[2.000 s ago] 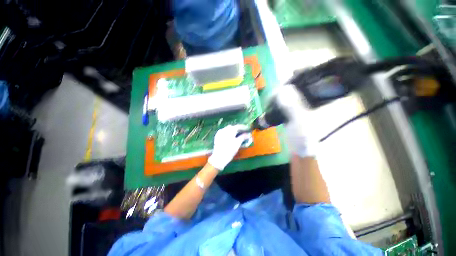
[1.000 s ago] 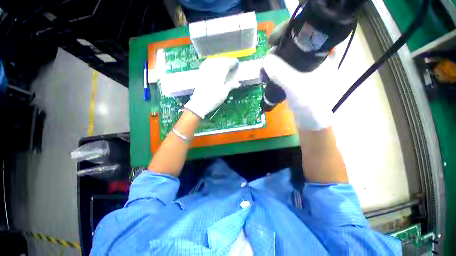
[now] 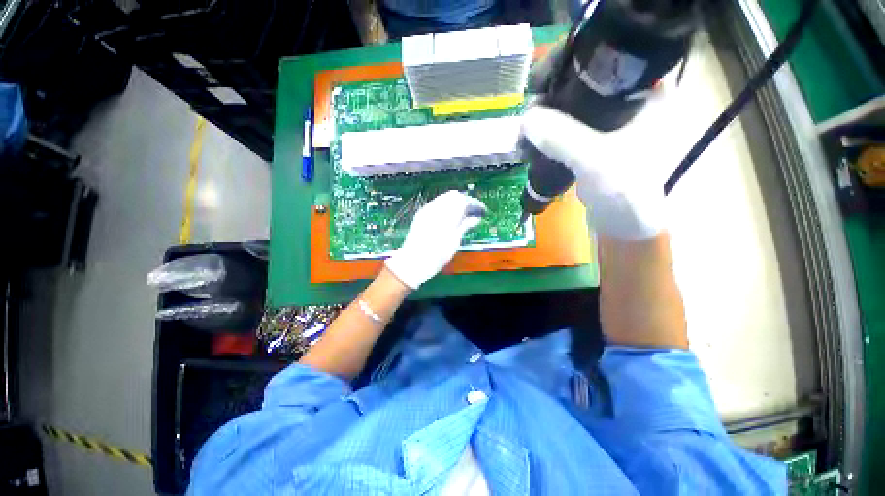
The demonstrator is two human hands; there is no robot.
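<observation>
The green circuit board (image 3: 369,214) lies on the orange jig (image 3: 570,246), on the green mat. My gloved right hand (image 3: 606,170) is closed around the black electric screwdriver (image 3: 589,85), its tip pointing down at the board's near right corner. My gloved left hand (image 3: 434,232) is over the board's near edge, dark fingertips together; whether it holds something small is not visible. A long white heatsink bar (image 3: 432,147) crosses the board. A finned heatsink (image 3: 468,66) with a yellow strip (image 3: 477,105) stands behind it.
A blue and white marker (image 3: 308,144) lies at the mat's left edge. The black parts bin (image 3: 167,373) at left holds shiny screws (image 3: 294,327) and clear bags (image 3: 186,273). A conveyor (image 3: 737,291) runs at right. Another person's blue clothing (image 3: 437,10) shows at the far side.
My left hand has moved from the heatsink bar to the board's near edge. The screwdriver, still in my right hand, now points at the near right corner.
</observation>
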